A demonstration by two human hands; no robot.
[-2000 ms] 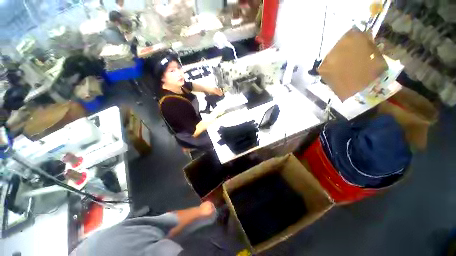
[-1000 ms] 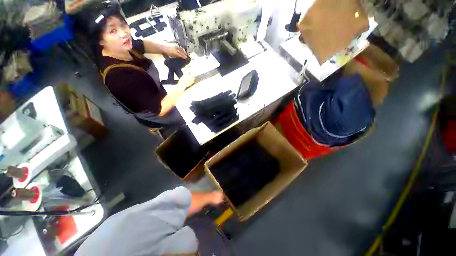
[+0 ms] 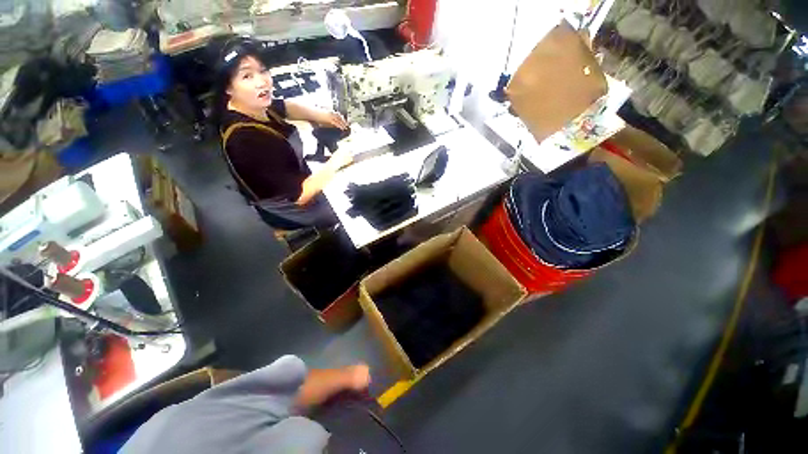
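My left hand (image 3: 341, 381) is at the bottom centre, at the end of a grey sleeve (image 3: 239, 412). It is small and blurred; its fingers look curled and I cannot tell whether it holds anything. A thin dark line runs down to the right just below it. An open brown carton (image 3: 483, 312) with black pieces (image 3: 430, 310) inside stands on the floor beyond my hand, apart from it. My right hand is not in view.
A coworker (image 3: 266, 146) sits at a white table (image 3: 470, 170) with a sewing machine (image 3: 399, 87) and black pieces. A red bin (image 3: 523, 259) holds navy bag bodies (image 3: 585, 217). A smaller carton (image 3: 337, 306) stands beside the table. Thread cones (image 3: 71, 285) stand at left.
Since the last frame the view has shifted and the coworker's table sits slightly smaller. My left hand is now lower in the picture and farther from the carton. A carton edge shows at the lower left.
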